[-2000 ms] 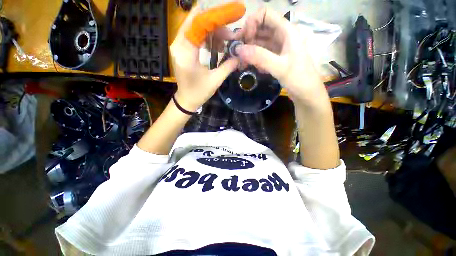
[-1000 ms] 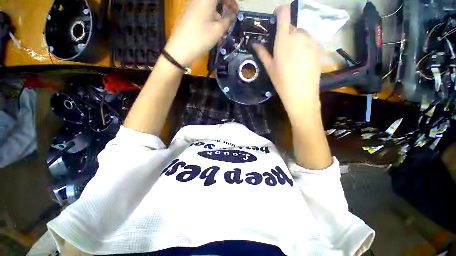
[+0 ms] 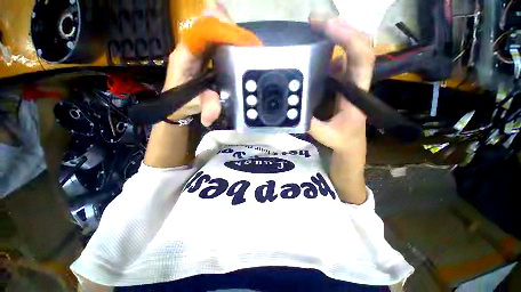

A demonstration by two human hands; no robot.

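A black appliance base housing [image 3: 275, 98] is held up in front of my chest, its silver outer face towards me. The face has a dark oval panel with several white round spots around a black centre knob. Two long black arms stick out from its sides, blurred. My left hand [image 3: 191, 74] grips its left side; a bright orange piece [image 3: 220, 34] lies along the index finger, a cover or a grip, I cannot tell which. My right hand [image 3: 349, 91] grips its right side. The inside of the housing is hidden.
A second open housing [image 3: 64, 24] lies at the back left beside a black perforated tray [image 3: 137, 31]. Stock housings [image 3: 85, 182] are piled below left. A black and red glue gun [image 3: 431, 51] and white crumpled plastic [image 3: 365, 14] lie right. Wire harnesses [image 3: 508, 51] hang far right.
The housing has been lifted and turned from its open inside to its silver face. My left hand has come back down to its left side. My right hand now holds the right side.
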